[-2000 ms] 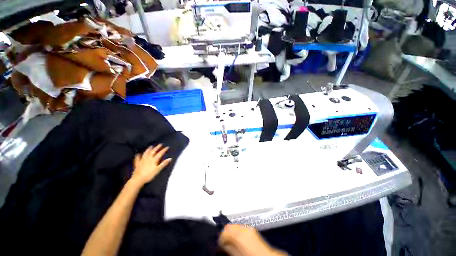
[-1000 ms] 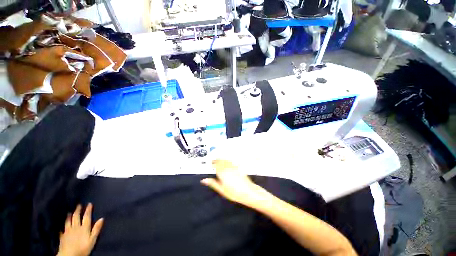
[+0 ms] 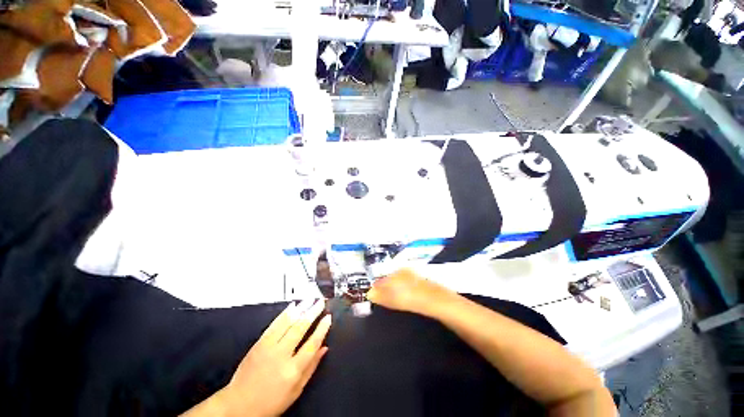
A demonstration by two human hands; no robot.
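The black garment (image 3: pixel 204 350) covers the front of the white machine bed and hangs over the left side, where a pale lining edge shows. My left hand (image 3: pixel 281 358) lies flat on the cloth with its fingertips near the fabric edge, just left of the presser foot. My right hand (image 3: pixel 408 293) is at the right side of the presser foot (image 3: pixel 356 289), fingers curled by the edge; whether it pinches cloth is hidden. The sewing machine head (image 3: pixel 391 179) stands behind both hands.
Two black strips (image 3: pixel 473 204) drape over the machine head. A control panel (image 3: pixel 628 236) is at its right end, a keypad (image 3: pixel 639 285) below. A blue crate (image 3: pixel 204 118) is behind the machine at left. Brown pieces (image 3: pixel 98 49) are piled at upper left.
The view has moved closer to the machine. My left hand has moved right, up to the presser foot. My right hand has come to the needle area. The garment now lies along the bed.
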